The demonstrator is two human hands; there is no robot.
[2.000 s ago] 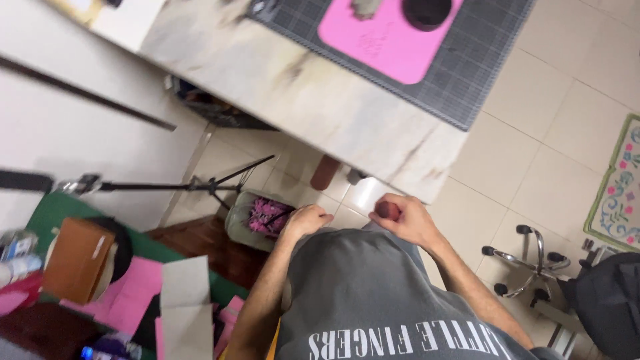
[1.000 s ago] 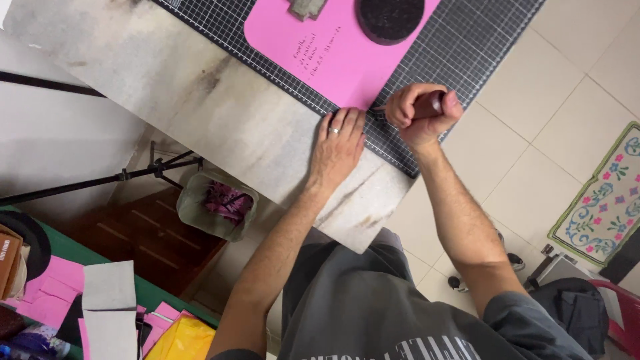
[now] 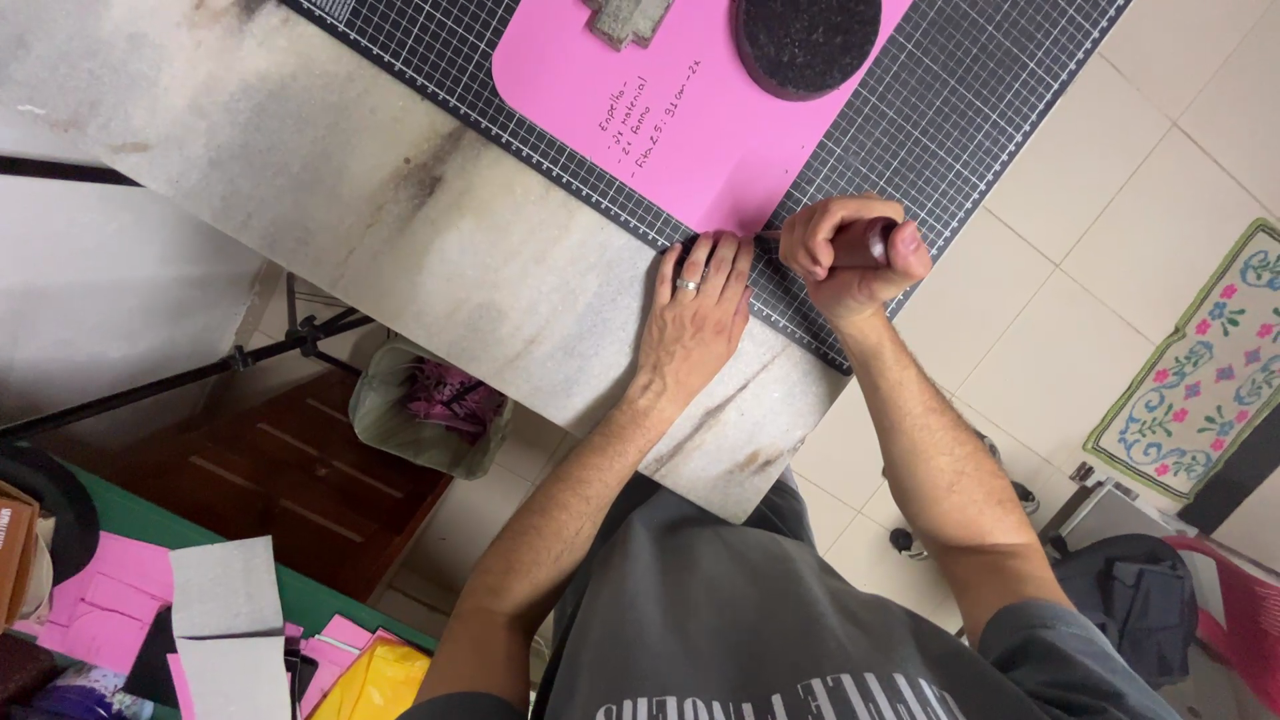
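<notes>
Pressed flat on the near corner of a pink sheet (image 3: 690,130) is my left hand (image 3: 700,300), with a ring on one finger. The sheet bears handwriting and lies on a dark gridded cutting mat (image 3: 880,170). Just right of it, my right hand (image 3: 850,250) is closed around a dark reddish-brown tool handle (image 3: 862,243). A thin shaft points from that hand toward the sheet's corner; its tip is hard to make out. A round black weight (image 3: 808,45) and grey metal-like blocks (image 3: 630,18) rest on the sheet farther back.
The marble tabletop (image 3: 500,250) ends in a corner near my body. Below left stand a bin (image 3: 430,410) of pink scraps and a black stand leg (image 3: 200,375). A green surface (image 3: 330,595) holds pink pieces and a yellow bag (image 3: 375,680). A floral rug (image 3: 1200,370) lies right.
Both hands were at the body below the table edge two seconds ago, then came up onto the mat. Since one second ago they have stayed near the sheet's corner.
</notes>
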